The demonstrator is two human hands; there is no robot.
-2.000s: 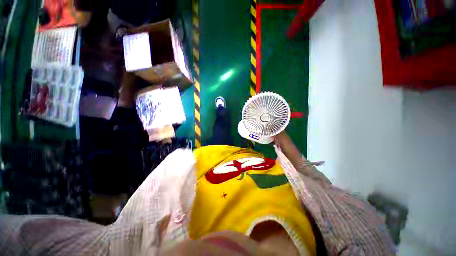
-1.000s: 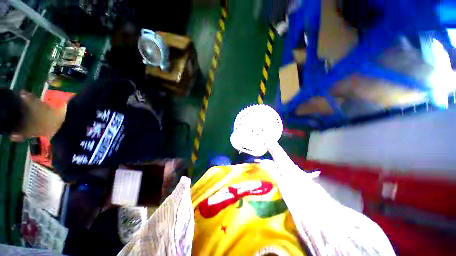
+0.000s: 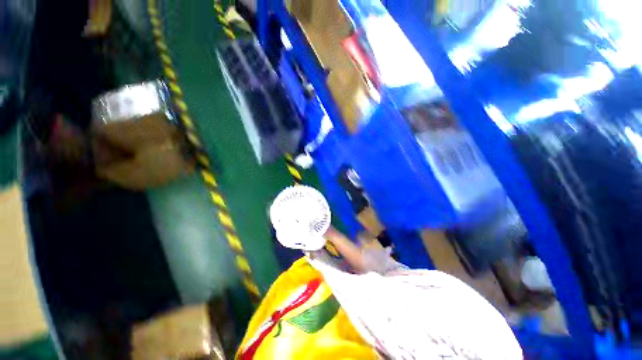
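Note:
A small white fan (image 3: 300,216) with a round slatted head is held up in front of my chest. My right hand (image 3: 328,242) is at the fan's base, at the end of a bare wrist and a pale sleeve. The hand is small and blurred, and the fan hides most of its fingers. My left hand is not in view.
A blue rack (image 3: 394,169) with boxes and bins fills the right side. A grey divided crate (image 3: 260,102) stands beside it. Cardboard boxes (image 3: 141,155) stand on the left, one with a shiny pale item on top. Yellow-black striped lines (image 3: 211,186) edge the green floor.
The view has swung to the right. The blue rack is now large and close, and the person in dark clothes is no longer clearly seen. My right hand still holds the fan; my left sleeve has left the view.

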